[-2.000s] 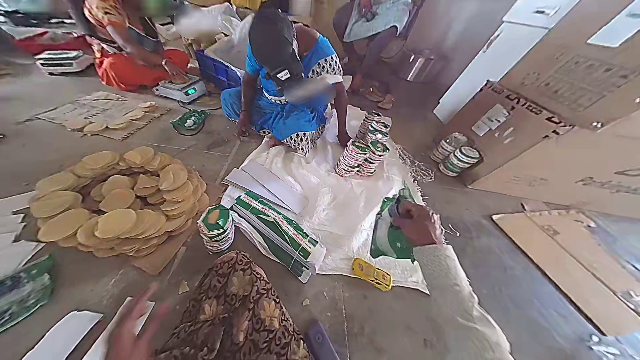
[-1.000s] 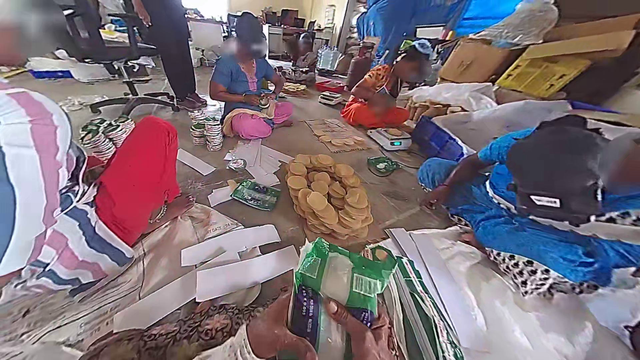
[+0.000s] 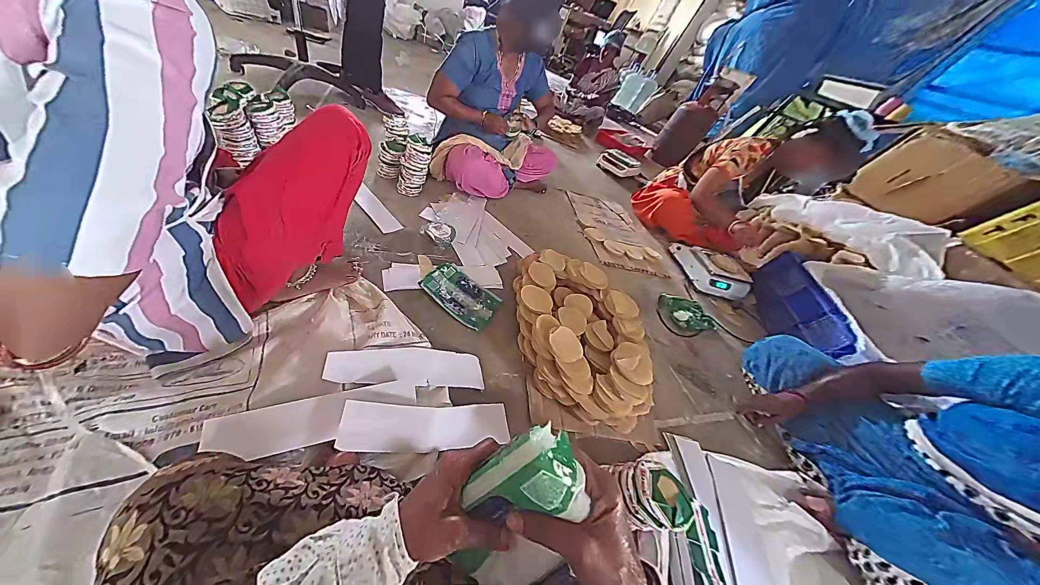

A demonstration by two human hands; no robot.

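Observation:
Between my left hand [image 3: 455, 504] and my right hand [image 3: 589, 520] is a green and white plastic packet [image 3: 528, 475], gripped from both sides low in the view. It looks wrapped or folded round; what is inside is hidden. Just right of my right hand stand round green and white packs [image 3: 662, 496], beside flat green printed wrappers. Beyond my hands, round flat tan discs [image 3: 569, 357] lie in overlapping piles forming a ring on cardboard. Left of them is a flat green packet [image 3: 461, 296] on the floor.
White paper strips [image 3: 422, 426] lie in front of me. One person in striped cloth and red trousers sits close at left, another in blue close at right. Farther off are stacked round packs [image 3: 414, 166], a digital scale [image 3: 711, 275], a blue crate [image 3: 800, 305] and seated people.
The packet, held upright and flatter a second ago, is now tilted and rounded between both hands. Two seconds ago my right hand was on green plastic at the white sheet. The view has swung left.

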